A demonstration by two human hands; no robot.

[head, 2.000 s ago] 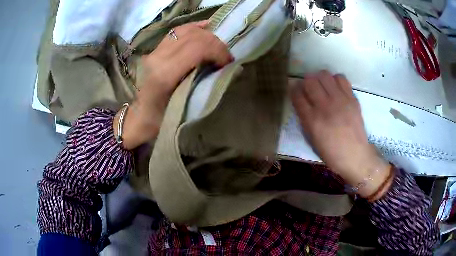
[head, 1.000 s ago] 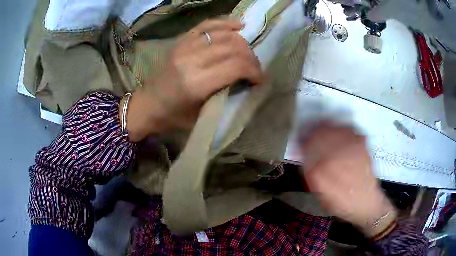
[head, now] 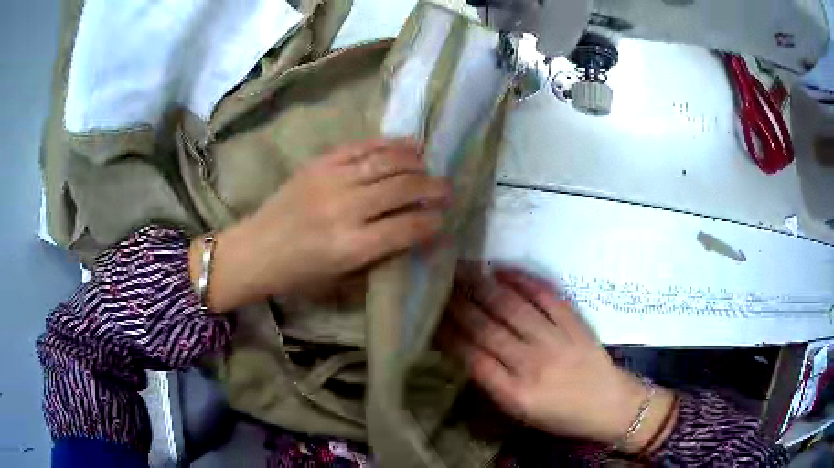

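Observation:
The khaki trouser body (head: 302, 128) lies bunched on the table and hangs over my lap. The khaki waistband (head: 389, 338) runs down from near the machine past my fingers, with a white to pale blue lining strip (head: 462, 101) between its edges. My left hand (head: 343, 215) lies over the waistband and holds it, fingers bent around the edge. My right hand (head: 535, 352) is on the cloth at the table's front edge, slightly blurred; its fingertips touch the cloth, and its exact grip is unclear. A white pocket bag (head: 137, 64) lies at the upper left.
The sewing machine head (head: 677, 23) is at the top right, with a pale knob (head: 593, 96) below it. Red scissors handles (head: 764, 119) lie right of it. A khaki scrap (head: 721, 245) lies near the ruler marks (head: 695, 299). A box edge (head: 809, 393) shows at the lower right.
My right hand has come left and onto the cloth. My left hand has moved down along the waistband. The waistband's lower part, earlier in an outward curve, now hangs straighter.

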